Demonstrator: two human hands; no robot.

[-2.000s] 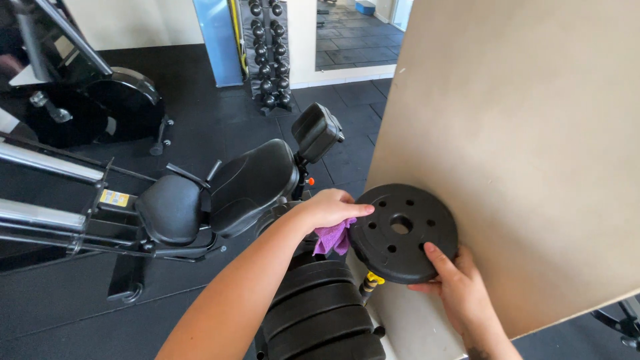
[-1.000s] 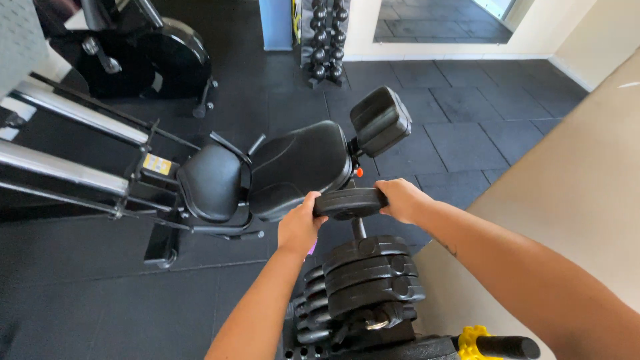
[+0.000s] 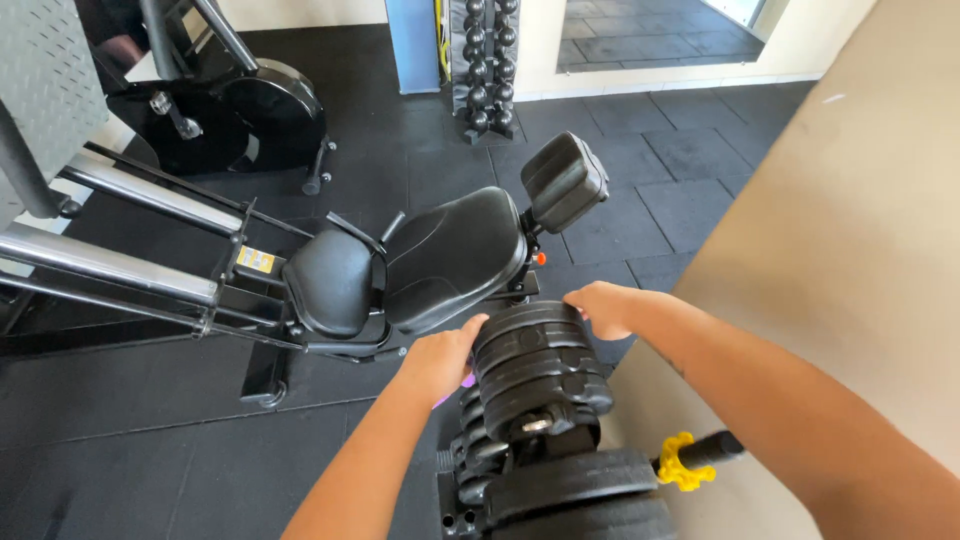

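Note:
Both hands grip a black weight plate (image 3: 529, 315) at the outer end of a row of plates on a rack. My left hand (image 3: 442, 358) holds its left edge, with a bit of purple cloth (image 3: 469, 380) showing beneath the fingers. On the plate's right edge, my right hand (image 3: 609, 309) has its fingers curled over the rim. Behind that plate, several black plates (image 3: 544, 382) stand in the row. Larger plates (image 3: 570, 480) sit nearer the camera, beside a yellow star collar (image 3: 684, 461) on a black-ended bar.
A leg press machine with a black padded seat (image 3: 457, 255) stands ahead and left. An exercise bike (image 3: 247, 120) is farther back, and a dumbbell rack (image 3: 486, 67) stands by the far wall. A beige wall or panel (image 3: 847, 225) borders the right side.
The plate, seen face-on two seconds ago and then edge-on at the bar's end, now sits against the row of plates. Both hands have moved with it. The view has swung right.

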